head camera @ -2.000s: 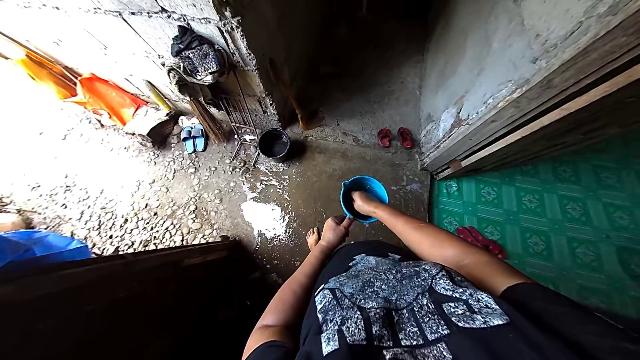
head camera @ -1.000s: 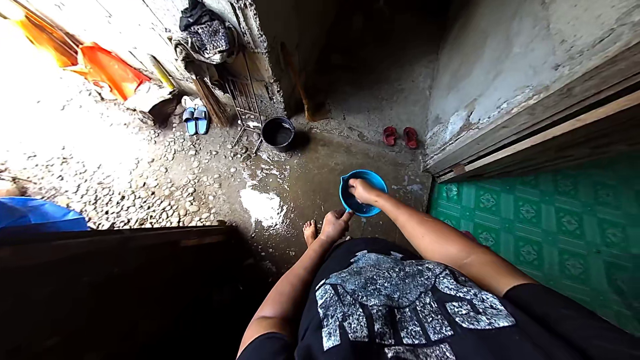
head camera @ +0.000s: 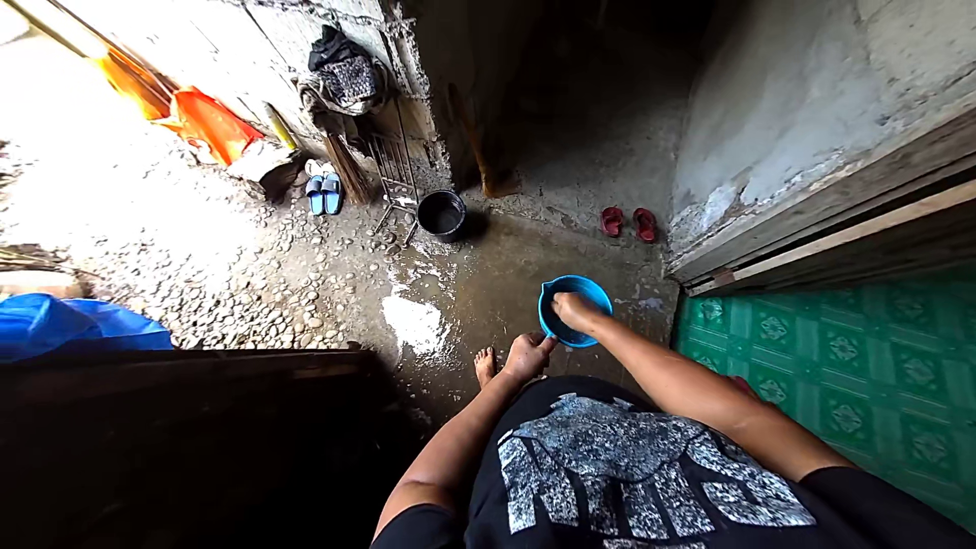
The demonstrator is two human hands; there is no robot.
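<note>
A blue plastic dipper (head camera: 602,293) with a pouring spout is held over the wet concrete floor in front of my body. Its short handle is in the grip of my left hand (head camera: 529,354), at the near-left side of the rim. My right hand (head camera: 573,309) reaches down inside the bowl, near its left inner wall. The fingers of that hand are lowered in the bowl and hidden, so whether they hold anything does not show. What lies at the bottom of the bowl cannot be made out.
A black basin (head camera: 441,216) stands beside a metal rack (head camera: 396,171). Red slippers (head camera: 644,225) lie near the grey wall, and blue slippers (head camera: 324,194) near a broom (head camera: 347,169). A wooden sill (head camera: 839,206) borders green patterned flooring (head camera: 846,351) at right. Pebbled ground lies left.
My right hand has moved about inside the dipper, toward its left side since the oldest frame. My left hand has kept hold of the handle.
</note>
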